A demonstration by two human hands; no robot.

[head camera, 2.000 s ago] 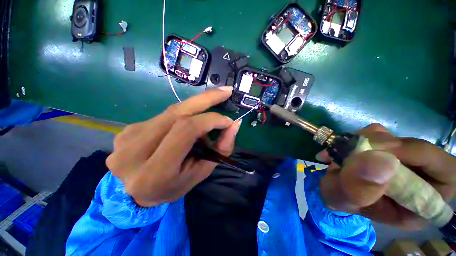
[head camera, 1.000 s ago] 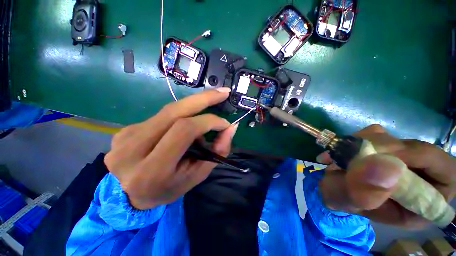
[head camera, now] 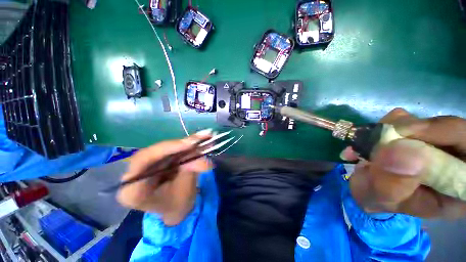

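Note:
A watch housing (head camera: 255, 106) with a board inside sits on the black fixture (head camera: 223, 113). My right hand (head camera: 409, 164) grips the soldering iron (head camera: 311, 118) by its cream wrapped handle; its tip is at the housing's right part, over the blue board. My left hand (head camera: 166, 171) is blurred and holds the black tweezers (head camera: 168, 162), pale tips apart, left of and below the housing. The white solder wire (head camera: 171, 71) runs down from the top to my left hand, and its loose end shows near the tweezer tips. Whether my fingers still pinch it, I cannot tell.
Another open housing (head camera: 200, 96) lies left of the fixture. Several more lie further back, one at the upper right (head camera: 313, 23). A black round-faced device (head camera: 132, 81) and a small dark pad (head camera: 166, 103) lie left. A black ribbed tray (head camera: 41, 77) stands at the left edge.
My left hand has drawn back from the housing, taking the wire end away, and the tweezers now point towards the fixture. The view has shifted, showing the tray and more housings.

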